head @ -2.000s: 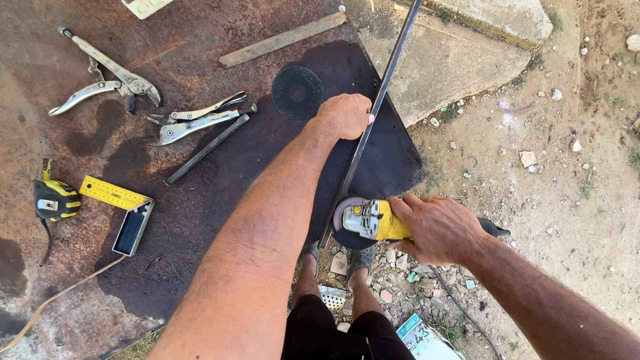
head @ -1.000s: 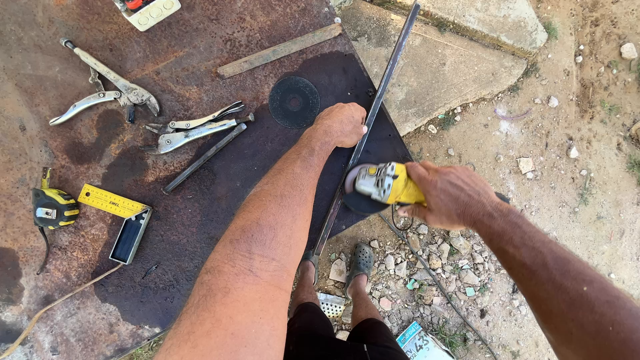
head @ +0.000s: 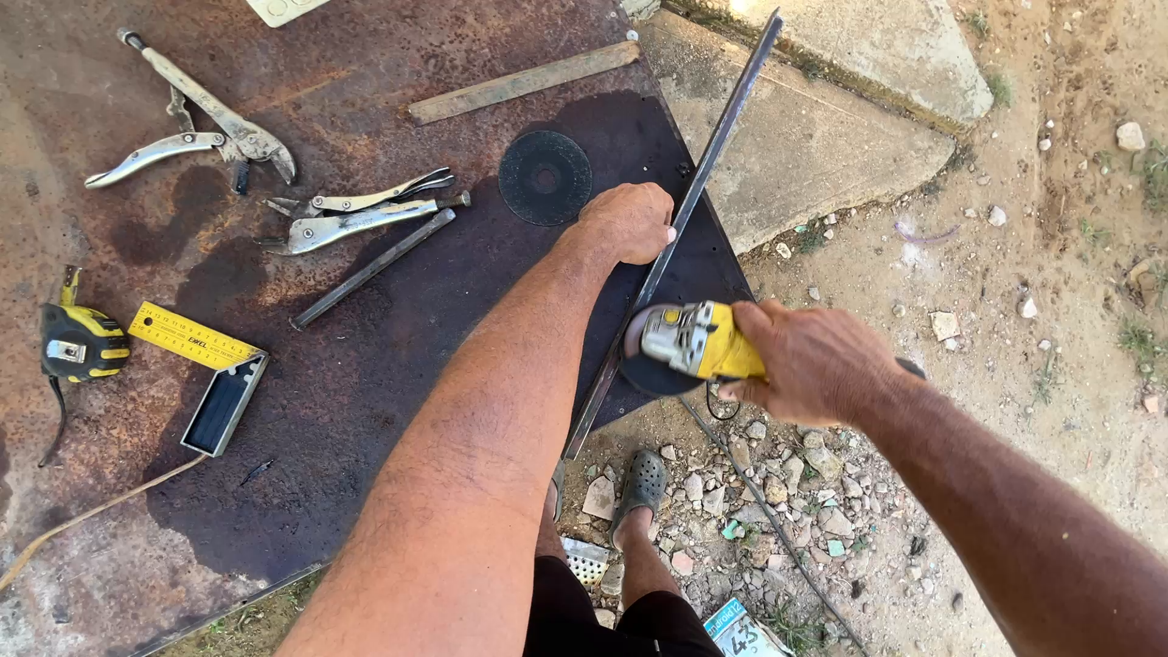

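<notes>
My left hand [head: 631, 222] grips a long thin metal bar [head: 718, 151] near its middle, at the table's right edge. The bar lies slantwise, and its top end sticks out past the table corner. In my right hand [head: 812, 360] is a yellow angle grinder [head: 704, 341], its disc against or just over the lower part of the bar; actual contact is hard to tell. Just left of my left hand a loose black cutting disc [head: 545, 177] lies flat on the rusty metal table [head: 411, 338].
Locking pliers [head: 205, 114], a second pair [head: 356, 214], a short metal rod [head: 374, 268], a flat bar [head: 525, 82], a tape measure [head: 84, 342] and a yellow try square [head: 196, 336] lie on the table. A power cord [head: 776, 520] crosses rubble beside my feet.
Two seconds ago the grinder was near the bar's lower end; it moved up and right along the bar, then slightly back down. My left hand stays on the bar.
</notes>
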